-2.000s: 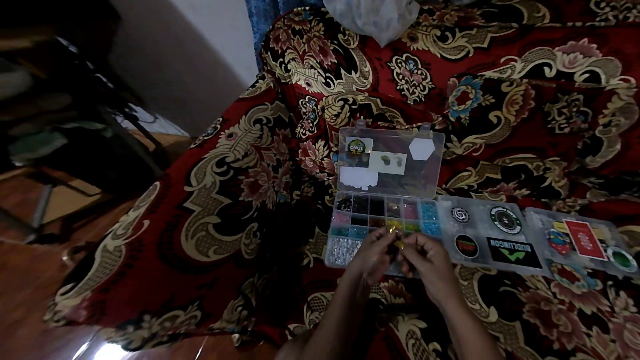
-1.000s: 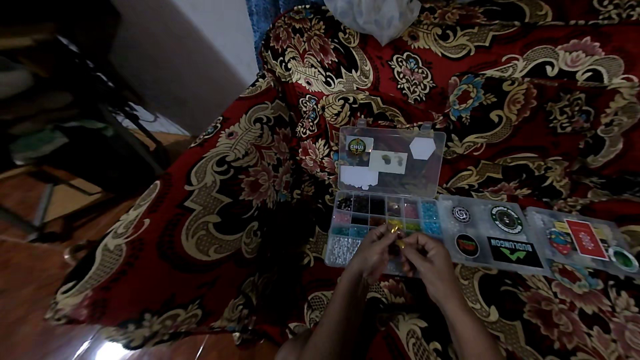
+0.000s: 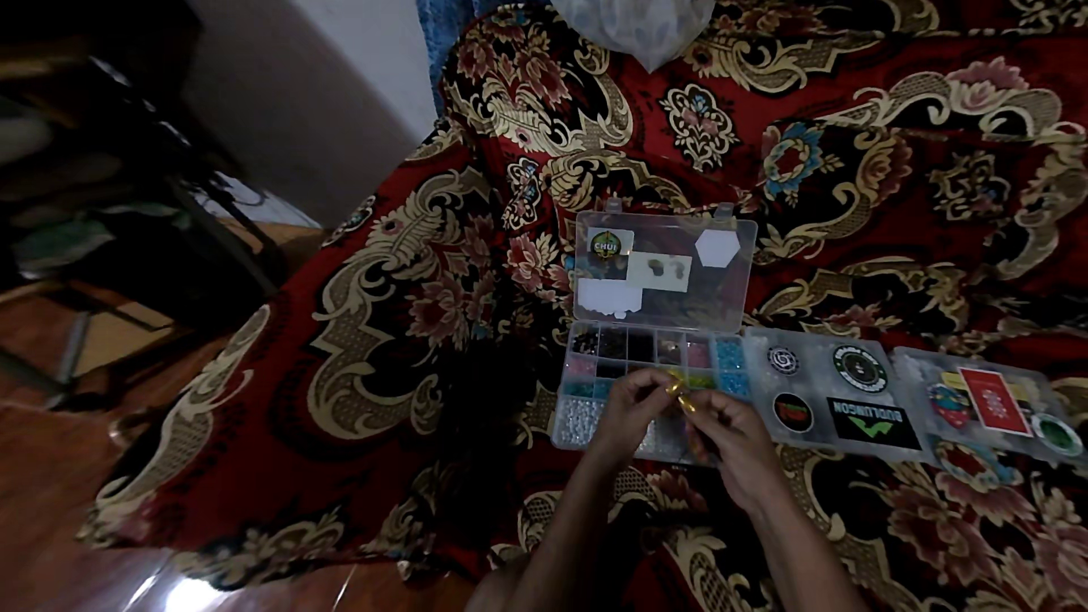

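Observation:
My left hand (image 3: 633,408) and my right hand (image 3: 722,425) meet over the front of an open clear plastic compartment box (image 3: 561,416). Their fingertips pinch something small between them, too small to make out; gold-coloured nails show there. A small orange-pink thing (image 3: 697,442) hangs below my right fingers, partly hidden. Small beads in black, pink, green, blue and clear fill the box's compartments, some covered by my hands. The raised lid (image 3: 663,302) leans back and bears stickers and paper pieces.
Two closed plastic cases with stickers, one nearer (image 3: 816,382) and one farther right (image 3: 918,365), lie beside the box. All rest on a sofa's red floral cover (image 3: 382,323). A whitish plastic bag (image 3: 637,21) sits at the top. Dark furniture stands at left on a tiled floor.

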